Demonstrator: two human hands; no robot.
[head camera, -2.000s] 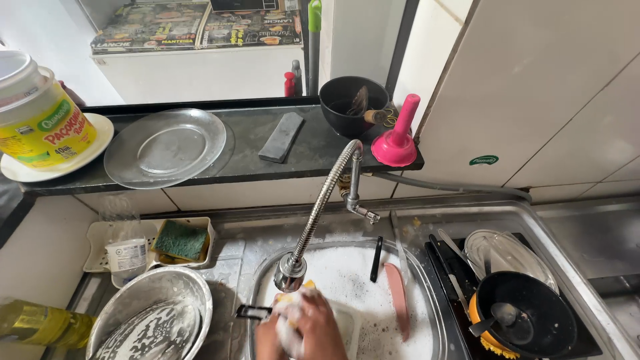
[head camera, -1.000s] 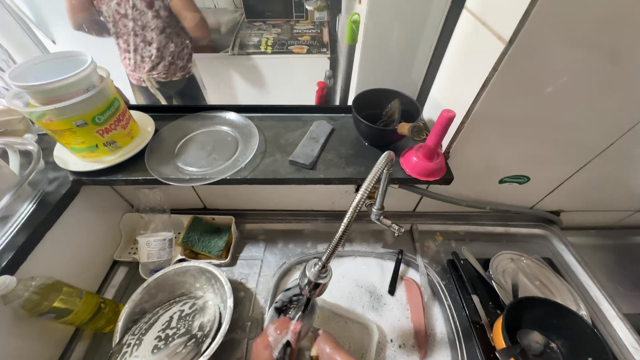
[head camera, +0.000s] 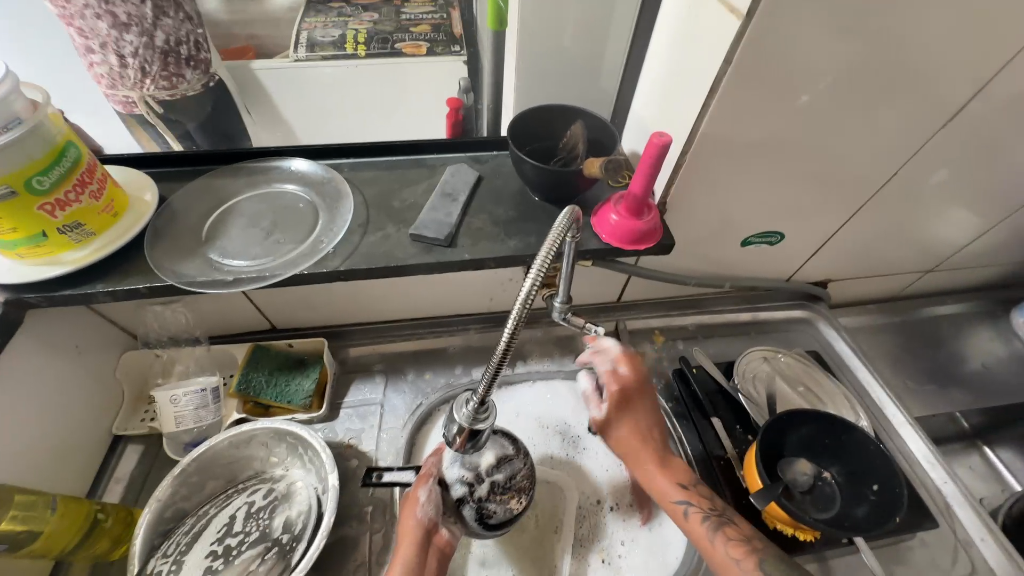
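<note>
Tilted under the spray head (head camera: 470, 424) of the flexible metal faucet is a small dark pan (head camera: 500, 492), its inside soapy and dark-stained. My left hand (head camera: 428, 508) is shut on it, beside its black handle (head camera: 390, 477). Foam covers the fingers of my right hand (head camera: 612, 384), which are at the faucet's small lever (head camera: 582, 324). Below, the sink basin (head camera: 624, 512) holds foamy water and a clear container (head camera: 552, 512). Part of a pink utensil (head camera: 642, 502) shows beside my right forearm.
Left are a soapy metal bowl (head camera: 316, 456), a green sponge (head camera: 280, 376), a plastic cup (head camera: 188, 408) and a yellow bottle (head camera: 68, 524). A black bowl (head camera: 848, 480) and knives (head camera: 712, 400) lie right. The ledge bears a glass plate (head camera: 248, 220), sharpening stone (head camera: 445, 204) and pink plunger (head camera: 636, 204). A person (head camera: 148, 56) stands beyond.
My right hand has moved up from low in the sink to the faucet lever. The dark pan is now plainly visible in my left hand under the spray head.
</note>
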